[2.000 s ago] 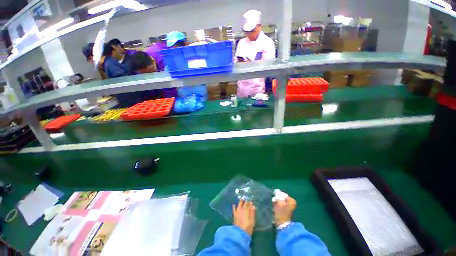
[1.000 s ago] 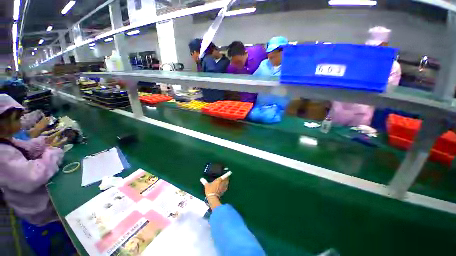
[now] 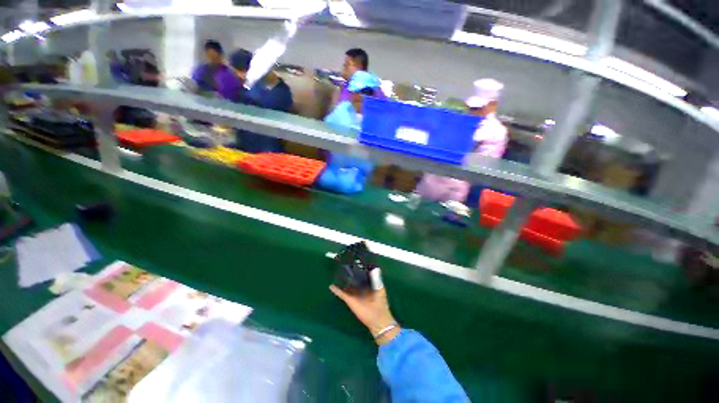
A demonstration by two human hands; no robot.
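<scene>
A small black electronic unit [image 3: 355, 266] is in my right hand [image 3: 364, 297], held over the green bench in front of me. Fingers lie on both sides of it, and one fingertip has a white cover. The unit is slightly blurred. My left hand is not in view. A stack of milky-clear poly bags [image 3: 225, 366] lies at the lower left, over white and pink printed sheets [image 3: 118, 327]. Some clear film [image 3: 335, 386] glints at the bottom edge, but its shape is unclear.
Another dark object [image 3: 94, 211] lies on the bench at the left, near a white paper [image 3: 51, 253]. A raised metal shelf [image 3: 315, 140] with a blue crate [image 3: 418, 130] crosses ahead. Beyond are red trays [image 3: 284, 168], a blue plastic bag [image 3: 343, 178] and several people.
The view swung left, then partly back right. My right hand left the clear bag and took hold of the black unit, now lifted. My left hand and the black tray have gone out of view.
</scene>
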